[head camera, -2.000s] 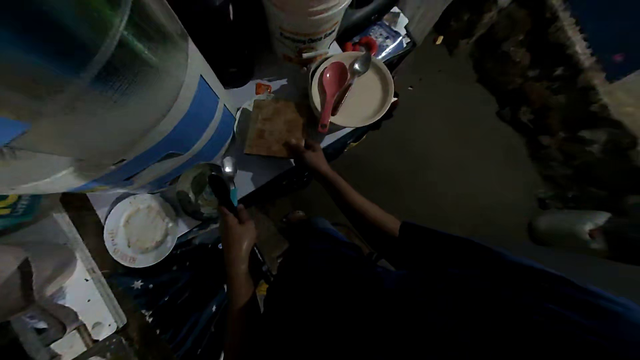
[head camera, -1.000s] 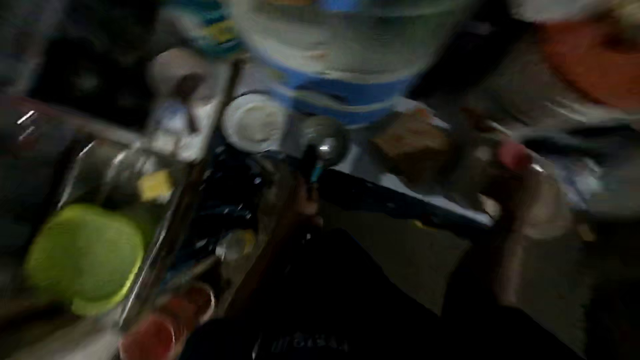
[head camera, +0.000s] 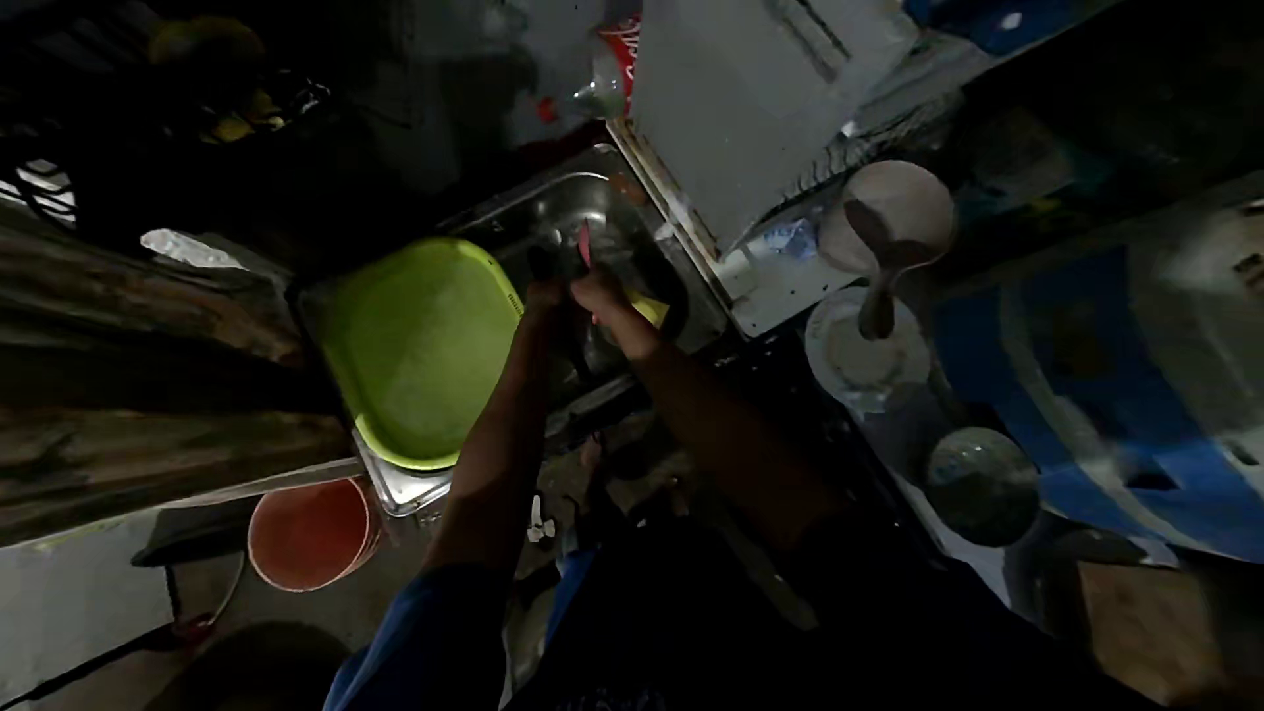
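Both of my hands are over the stainless steel sink (head camera: 699, 314). My right hand (head camera: 599, 291) is closed on a pink spoon (head camera: 585, 245), whose upper part sticks out beyond the fingers. Just beside it, my left hand (head camera: 543, 296) is closed on a dark utensil (head camera: 539, 261); shadow hides its shape. A yellow sponge (head camera: 648, 308) lies in the basin to the right of my right hand. At the left of the sink, close to my left forearm, sits a large lime-green plastic basin (head camera: 425, 355).
An orange-red bucket (head camera: 311, 533) stands at lower left. Right of the sink are a pale dipper (head camera: 923, 212), a white plate (head camera: 839, 355), a glass bowl (head camera: 983, 484) and a wooden board (head camera: 1145, 617). A plastic bottle (head camera: 597, 97) lies behind the sink.
The view has swung left to the sink. Both hands have moved from the counter to over the sink. The pink spoon, on a plate two seconds ago, is now in my right hand.
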